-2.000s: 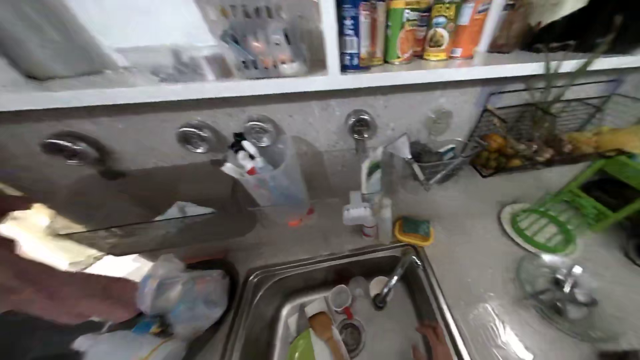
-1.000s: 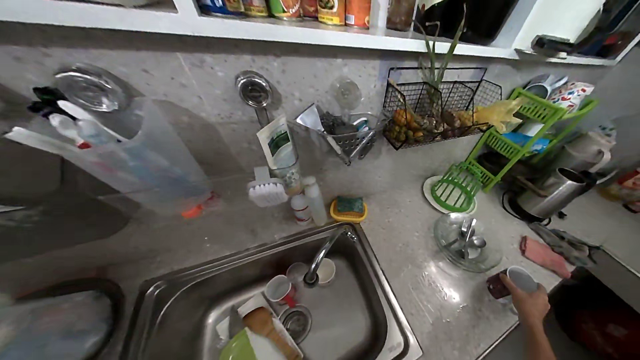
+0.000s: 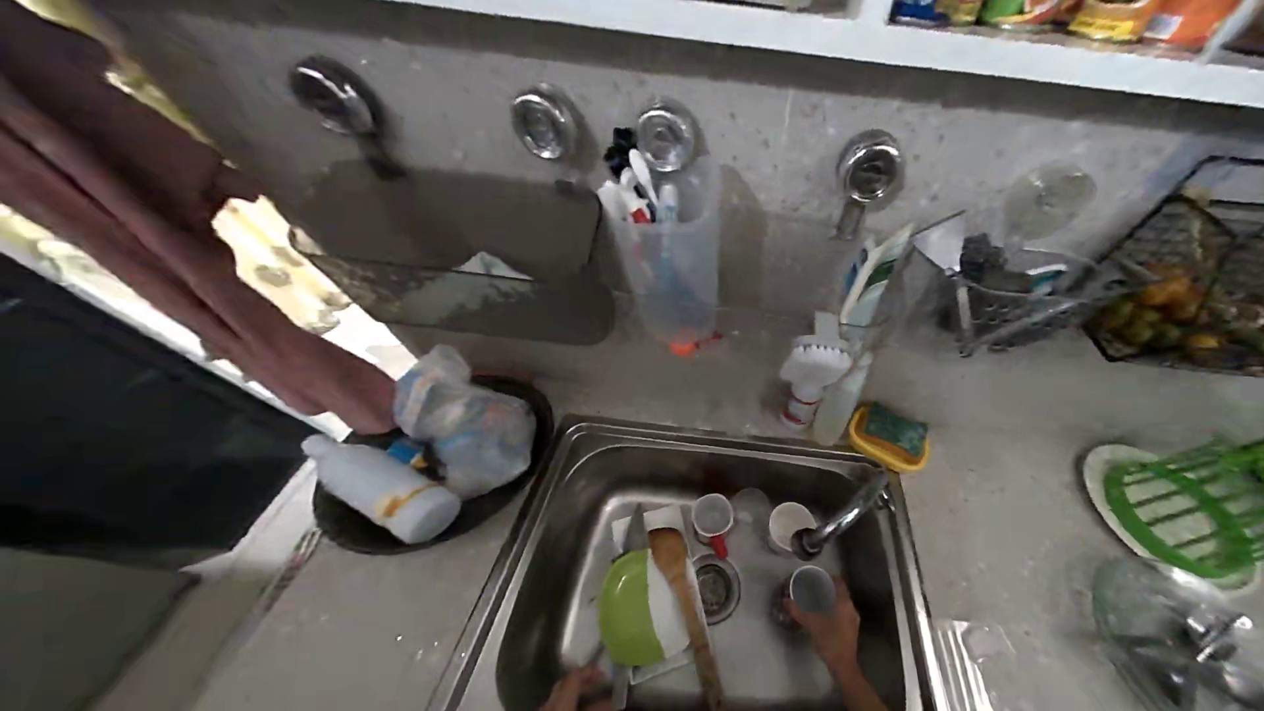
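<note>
In the steel sink, my right hand (image 3: pixel 832 633) is wrapped around a cup (image 3: pixel 812 590). My left hand (image 3: pixel 575 688) is at the near left of the basin, close to a thin utensil handle; whether it grips it cannot be told. Between the hands lie a green bowl (image 3: pixel 628 608), a wooden spatula (image 3: pixel 677 583) and white dishes beneath them. A white cup (image 3: pixel 712 517) with a red part and another white cup (image 3: pixel 791 525) stand farther back in the basin, near the drain (image 3: pixel 715 589).
The faucet (image 3: pixel 845 519) reaches over the basin's right side. Behind the rim stand a white brush (image 3: pixel 816 363), bottles and a sponge in a yellow holder (image 3: pixel 891 435). A black tray (image 3: pixel 367 538) with a white bottle lies left. A glass bowl (image 3: pixel 1175 632) with utensils is at right.
My right hand, seen with a cup over the right counter one second ago, is now inside the sink with a cup. My left hand has come into view. The view has swung left.
</note>
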